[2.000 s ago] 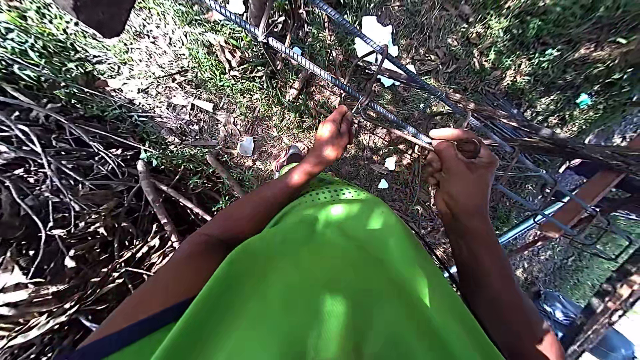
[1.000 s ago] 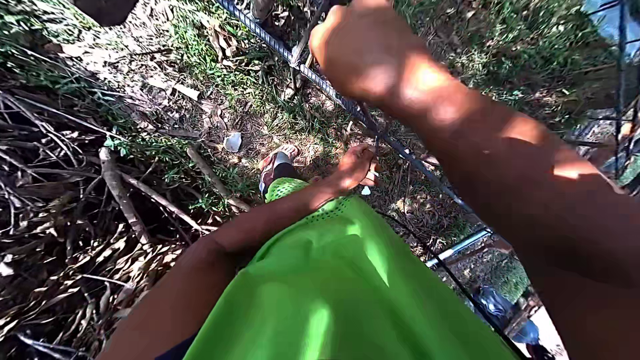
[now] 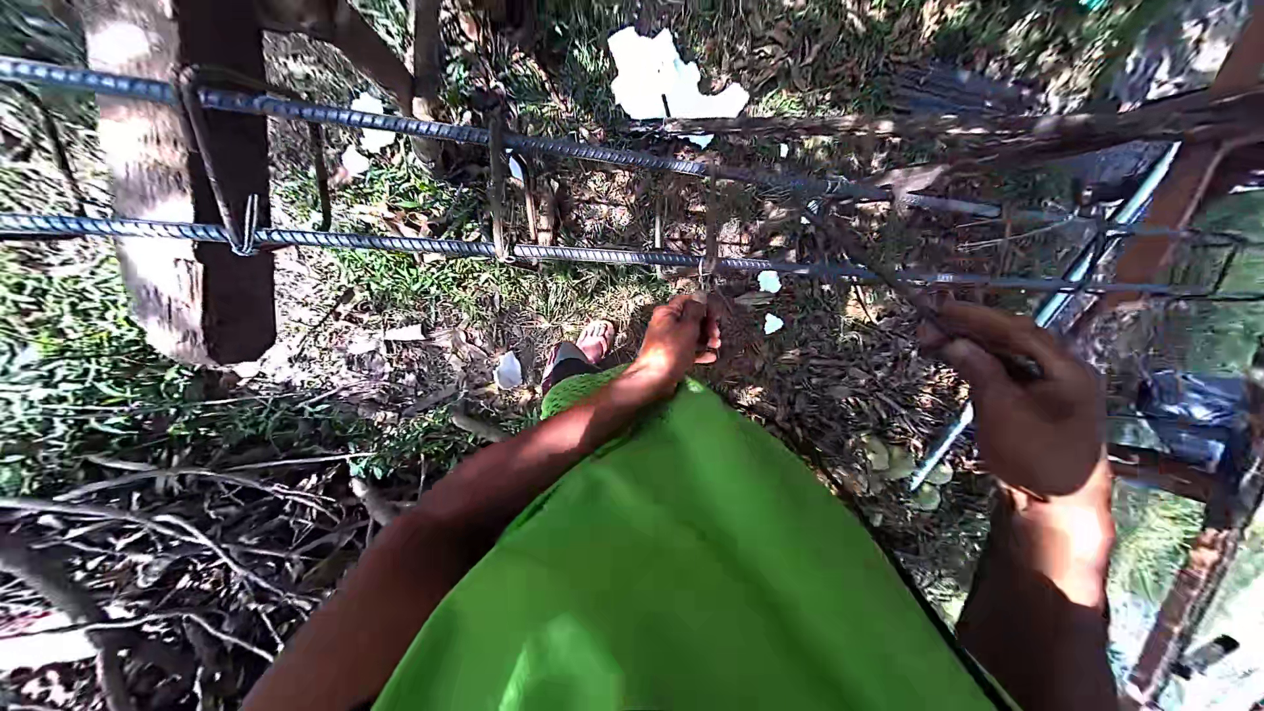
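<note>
Two ribbed steel rebars, an upper one (image 3: 415, 125) and a lower one (image 3: 395, 242), run across the view, linked by steel stirrups (image 3: 497, 188). Thin wire ties the lower bar to a stirrup at the left (image 3: 247, 229). My left hand (image 3: 681, 331) is just below the lower rebar, fingers curled near a stirrup joint; whether it pinches wire cannot be told. My right hand (image 3: 1032, 395) is closed around a thin, dark metal tool (image 3: 913, 296), blurred, whose far part reaches up-left across the lower rebar.
A thick wooden post (image 3: 148, 197) stands behind the bars at the left. Dry branches (image 3: 197, 523) lie at the lower left. A rough pole (image 3: 869, 126) crosses at the upper right, near brown beams (image 3: 1170, 217) and a pale pipe (image 3: 948, 444). My foot (image 3: 594, 339) is below the bars.
My right hand has come down from over the rebar, where it was a second ago, to the right side. My left hand stays close under the lower bar. The view has shifted.
</note>
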